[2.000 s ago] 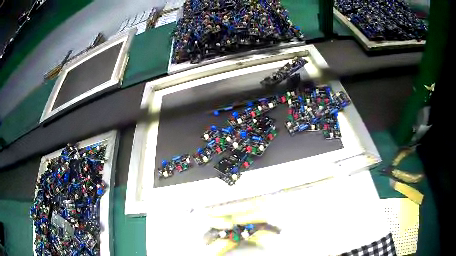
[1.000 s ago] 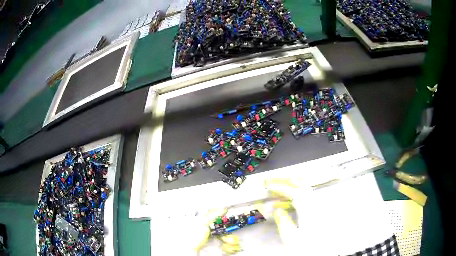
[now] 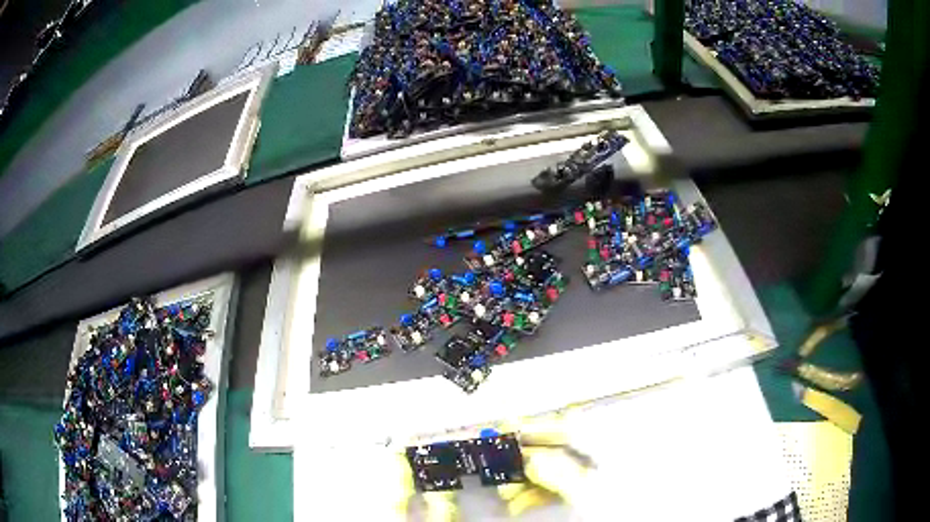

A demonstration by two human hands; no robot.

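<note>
A black circuit board strip (image 3: 464, 461) is held level over the bright white work surface (image 3: 653, 459), its flat black face with pale marks showing and a blue part at its top edge. My left hand (image 3: 432, 498), with yellow glove fingers, holds its left end. My right hand (image 3: 546, 471), also in yellow glove fingers, holds its right end. Both hands are washed out by glare, so the backs of the hands are hard to see. The white-framed centre tray (image 3: 275, 336) lies just beyond, with boards (image 3: 500, 291) in loose groups.
The left tray (image 3: 216, 408) is heaped with boards. An empty white-framed tray (image 3: 102, 219) lies back left. A dense board pile (image 3: 479, 61) is behind the centre tray, another (image 3: 780, 51) back right beyond a green post (image 3: 668, 41). A yellow perforated pad (image 3: 816, 464) and checked cloth (image 3: 772, 513) are at right.
The board has been turned from its component side to its flat black face. My right hand has moved down from near the tray's front edge to the board's right end.
</note>
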